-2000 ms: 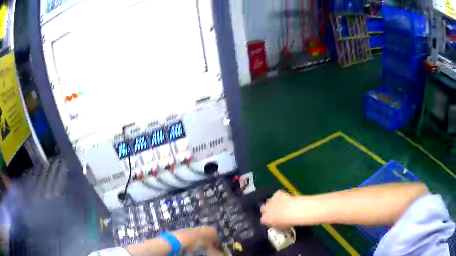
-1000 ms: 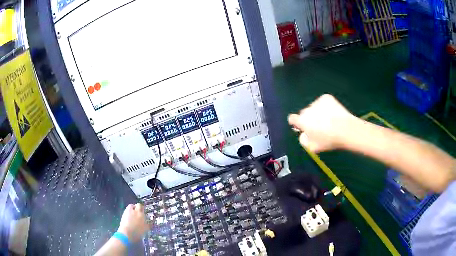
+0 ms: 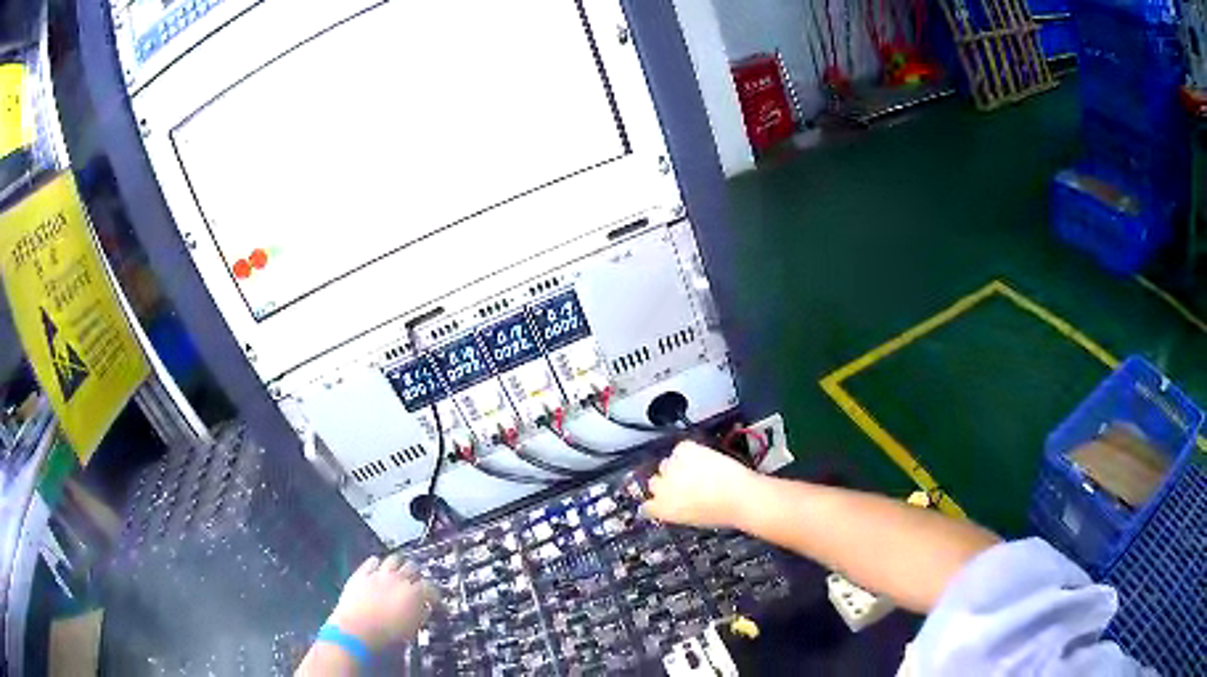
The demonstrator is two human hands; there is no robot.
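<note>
A blister tray (image 3: 569, 579) filled with rows of small electronic assemblies lies in front of the rack tester (image 3: 410, 159). My right hand (image 3: 698, 487) is over the tray's back right part, fingers bent down; whether they hold a piece is hidden. My left hand (image 3: 381, 602), with a blue wrist band (image 3: 347, 644), is at the tray's left edge, fingertips over the assemblies; its grip cannot be made out. A cream-white test fixture (image 3: 699, 653) is cut off at the bottom edge. Another fixture (image 3: 860, 602) is partly behind my right forearm. A yellow connector (image 3: 744, 627) lies between them.
Four small displays (image 3: 492, 347) with black and red output leads (image 3: 556, 443) are behind the tray. Grey see-through stacked trays (image 3: 199, 556) stand at left beside a yellow ESD sign (image 3: 73, 311). A blue plastic crate (image 3: 1118, 456) with brown cardboard stands on the floor at right.
My right hand has moved left and down from above the fixtures onto the tray. My left hand stays at the tray's left side, its fingers now reaching slightly further over it. The mouse is now hidden.
</note>
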